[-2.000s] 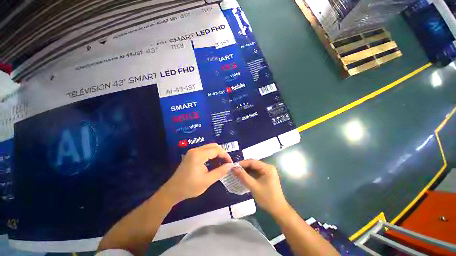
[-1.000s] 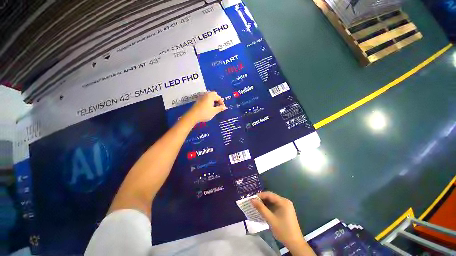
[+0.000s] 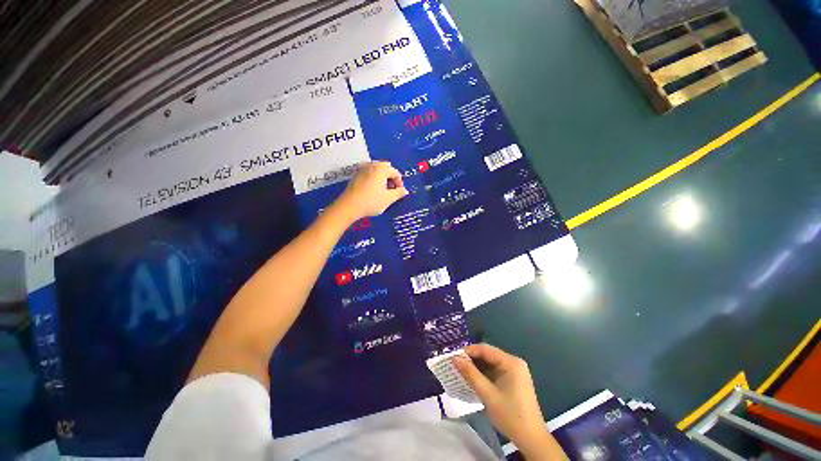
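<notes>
A flattened TV carton [image 3: 171, 297] with a dark blue "AI" picture lies flat in front of me. My left hand [image 3: 374, 191] is on its blue side panel near the top, fingertips pinched together against the print. A tiny pale piece seems to show at these fingertips, too small to be sure. My right hand [image 3: 495, 383] holds a white label sheet [image 3: 453, 382] between thumb and fingers at the carton's near right corner.
A carton stack [image 3: 99, 63] with brown edges rises behind. A wooden pallet [image 3: 702, 63] with wrapped goods stands on the green floor at the upper right. Leaning cartons [image 3: 608, 432], a metal railing [image 3: 747, 414] and an orange-red machine [image 3: 797, 383] are at the lower right.
Two seconds ago both hands met at the label sheet. My left hand then moved up to the side panel, while my right hand kept the sheet. Little differs from one second ago.
</notes>
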